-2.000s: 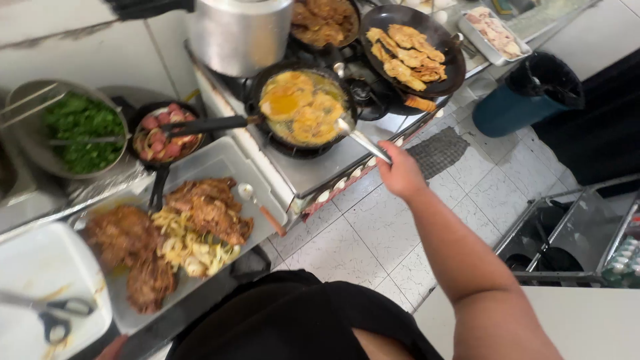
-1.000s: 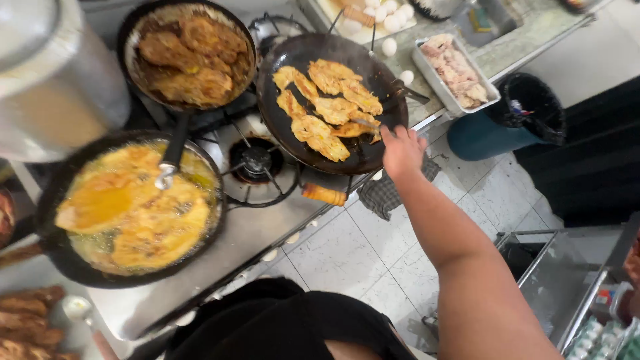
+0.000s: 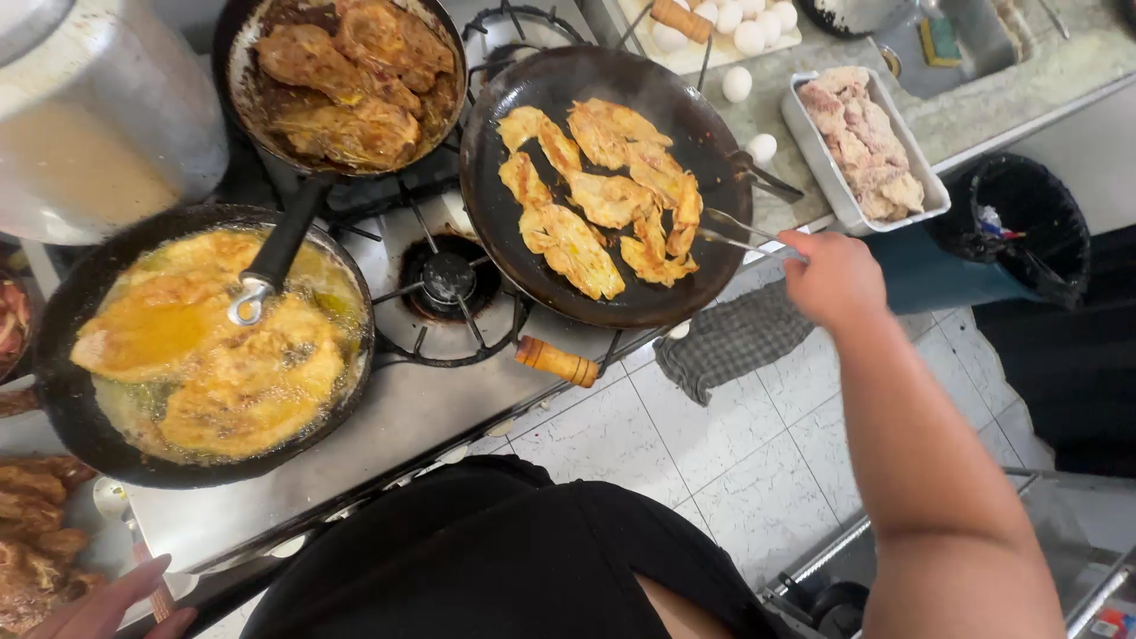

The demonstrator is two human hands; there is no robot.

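My right hand [image 3: 834, 275] grips metal tongs [image 3: 741, 232], whose tips touch a browned meat strip at the right side of the wide dark pan [image 3: 497, 213]. Several browned meat pieces [image 3: 608, 200] lie in that pan. My left hand [image 3: 111, 603] is partly in view at the lower left, beside the handle of a spoon [image 3: 114, 499]; whether it touches the handle cannot be told. At the left, battered cutlets [image 3: 257, 382] bubble in oil in a black frying pan [image 3: 62, 399]. Behind it, browned meat [image 3: 355, 80] fills another frying pan [image 3: 232, 98].
A bare burner [image 3: 448, 277] sits between the pans on the gas stove. A big aluminium pot [image 3: 106, 133] stands at the upper left. Raw meat fills a metal tray [image 3: 932, 200] on the counter, near loose eggs [image 3: 737, 84]. Below are a lined bin [image 3: 958, 257] and a checked cloth [image 3: 737, 342].
My right hand has moved from the frying pan with cutlets to the wide pan of browned meat strips. My left hand has come into view at the lower left. The view has shifted right and closer.
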